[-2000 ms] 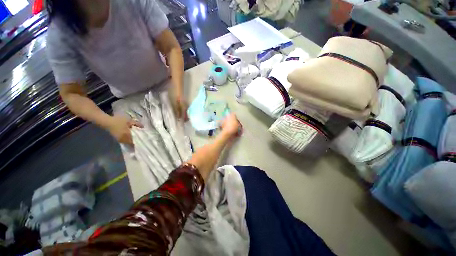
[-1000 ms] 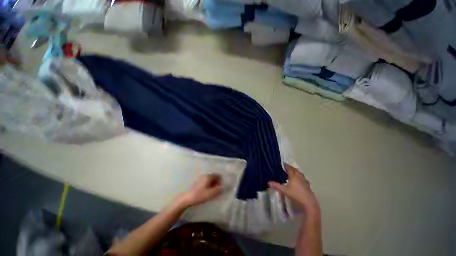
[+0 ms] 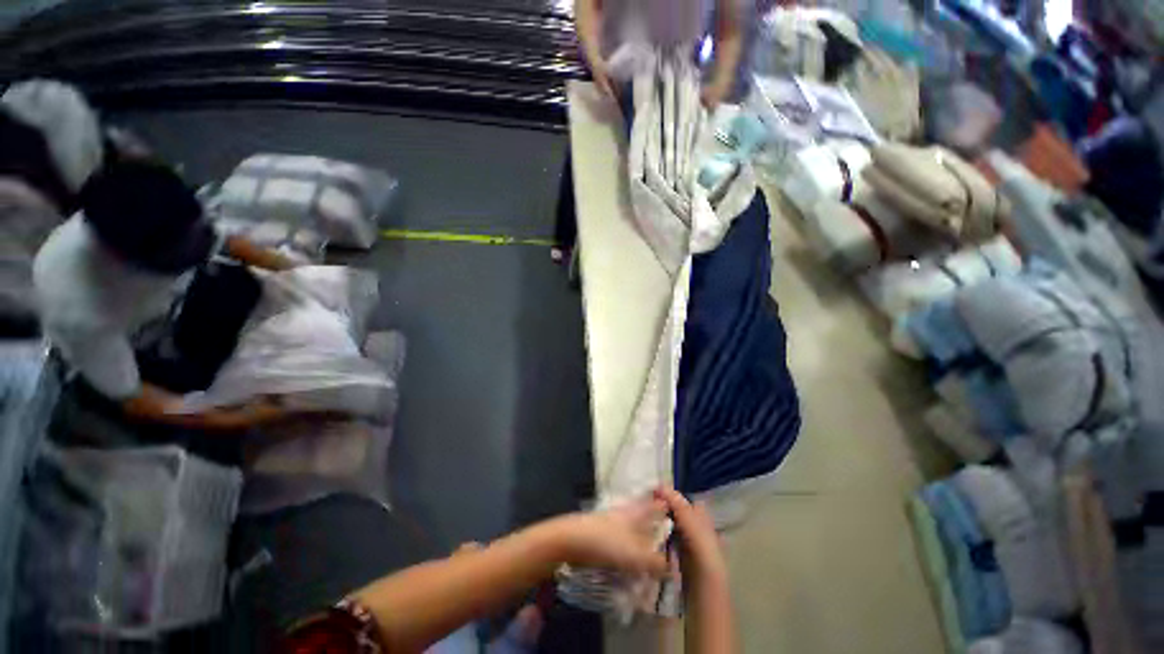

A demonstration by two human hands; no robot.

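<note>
A curtain panel, pale grey-beige with a wide navy section [image 3: 728, 345], lies lengthwise along the beige table. Its near end is gathered in pale pleats. My left hand [image 3: 622, 534] grips the pleated near end at its left side. My right hand [image 3: 693, 526] is beside it, fingers on the same gathered edge, close to my left hand. The cloth partly hides the fingertips. At the far end another person's hands [image 3: 715, 79] hold the pale pleats [image 3: 666, 128].
Strapped bundles [image 3: 938, 192] and light blue and white stacks [image 3: 996, 549] line the table's right side. Metal tubes [image 3: 383, 64] run beyond the far end. On the left, a crouching person [image 3: 109, 275] handles white packages near a white slatted basket [image 3: 166, 537].
My view has turned to look along the table. My hands, apart one second ago, have come together on the panel's near end. The navy section now points away from me.
</note>
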